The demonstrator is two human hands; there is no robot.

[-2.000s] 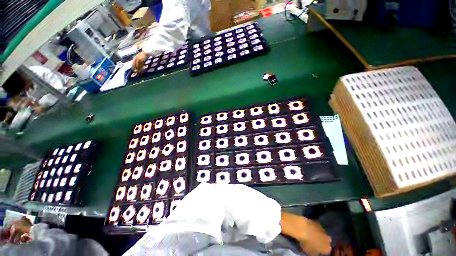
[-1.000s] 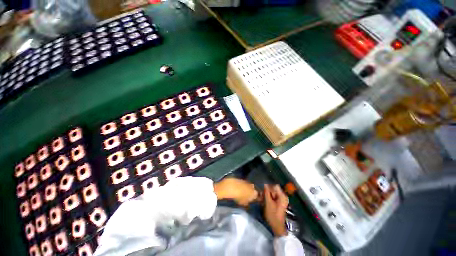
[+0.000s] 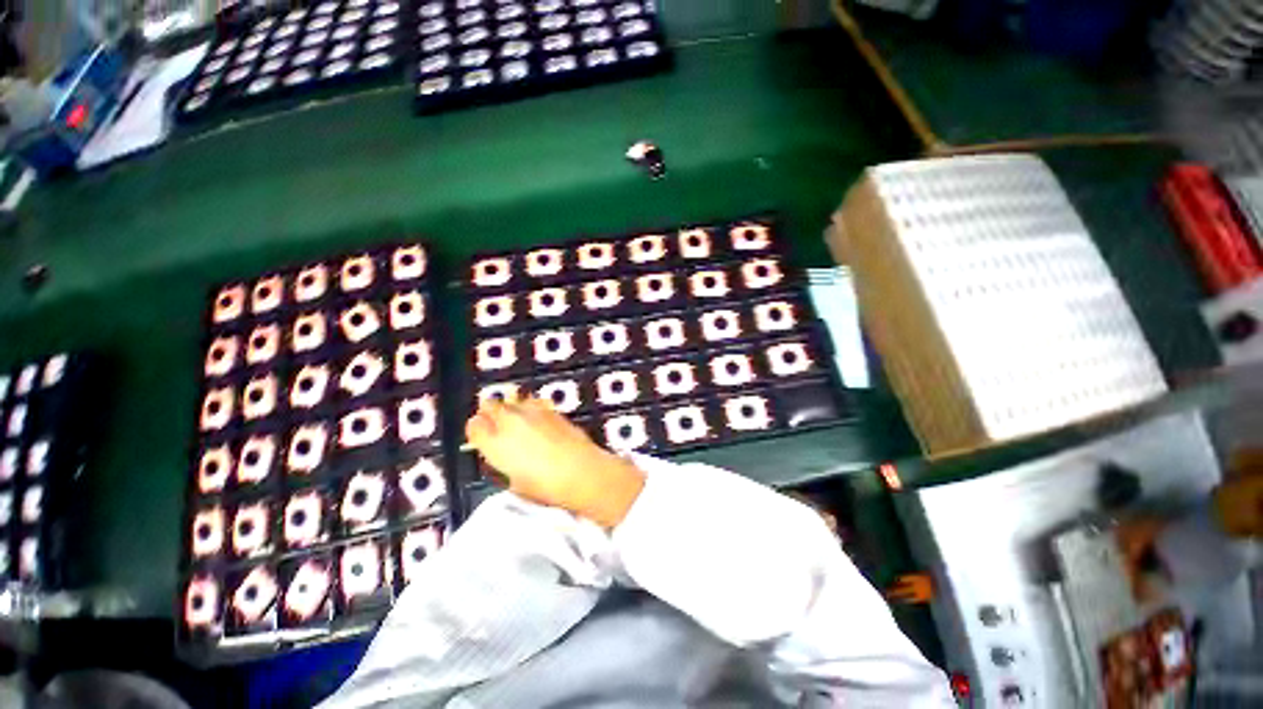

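Note:
A black tray [image 3: 817,406] holds rows of white, pink-rimmed squarish housings [image 3: 608,337] with dark round centres. My right hand [image 3: 554,457] reaches in from the lower right. Its fingers are bent down over the tray's front-left corner, covering some pockets. Whether they grip anything cannot be told. My left sleeve [image 3: 478,596] comes up from the lower left and ends beneath the right wrist; the left hand itself is hidden. The front-right pocket of the tray shows no housing.
Another filled tray [image 3: 284,644] lies left of it. A paper slip [image 3: 838,326] and a thick stack of carrier sheets [image 3: 1018,298] are to the right. The white press base [image 3: 956,554], with orange-brown fixtures [image 3: 1150,665], is at lower right. More trays lie behind and far left.
The view has swung back left since one second ago. My right hand has moved from beside the press, at the bench's front edge, to the tray's front-left corner. My left hand has become hidden.

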